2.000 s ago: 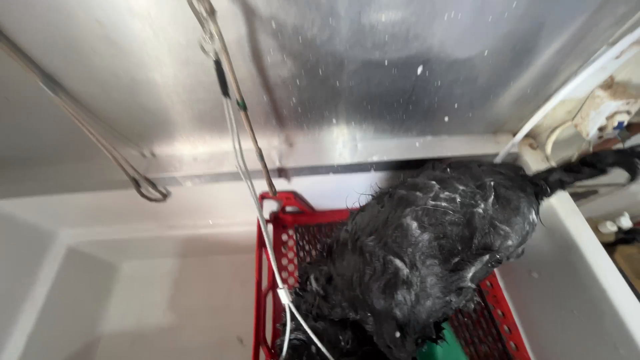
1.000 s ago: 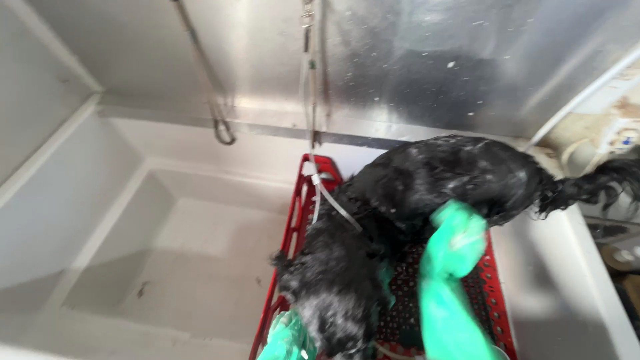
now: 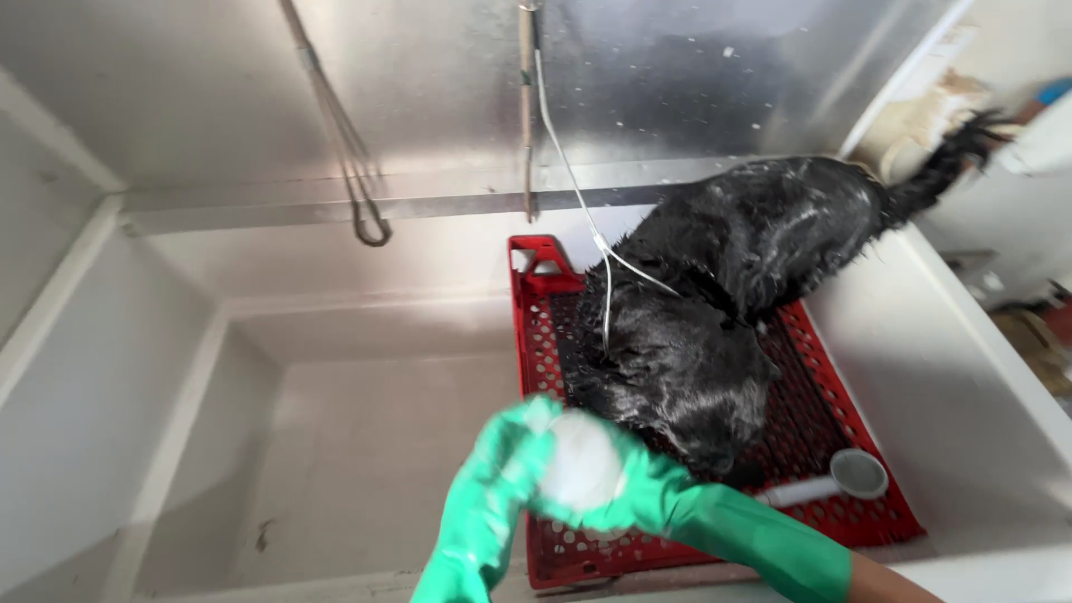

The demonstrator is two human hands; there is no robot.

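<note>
Both of my hands wear green rubber gloves and meet in front of the dog's head. My left hand [image 3: 511, 456] and my right hand [image 3: 641, 486] hold a round white object [image 3: 582, 462] between them; blur hides what it is. A wet black dog [image 3: 754, 226] with streaks of lather stands on a red perforated plastic crate [image 3: 837, 381], head lowered, tail up at the right. A thin white cord [image 3: 569, 159] loops round its neck. On the crate, right of my right hand, lies a white shower head [image 3: 858, 474].
The white tub [image 3: 394, 419] surrounds the crate, with its deeper basin on the left. A stainless steel panel [image 3: 435, 92] stands behind it. A looped tether [image 3: 339, 142] hangs at the left, another strap [image 3: 527, 109] near the middle.
One second ago my gloved hands were apart, one by the dog's head, the other by its body; now they are together around the white object. Two seconds ago neither hand showed clearly.
</note>
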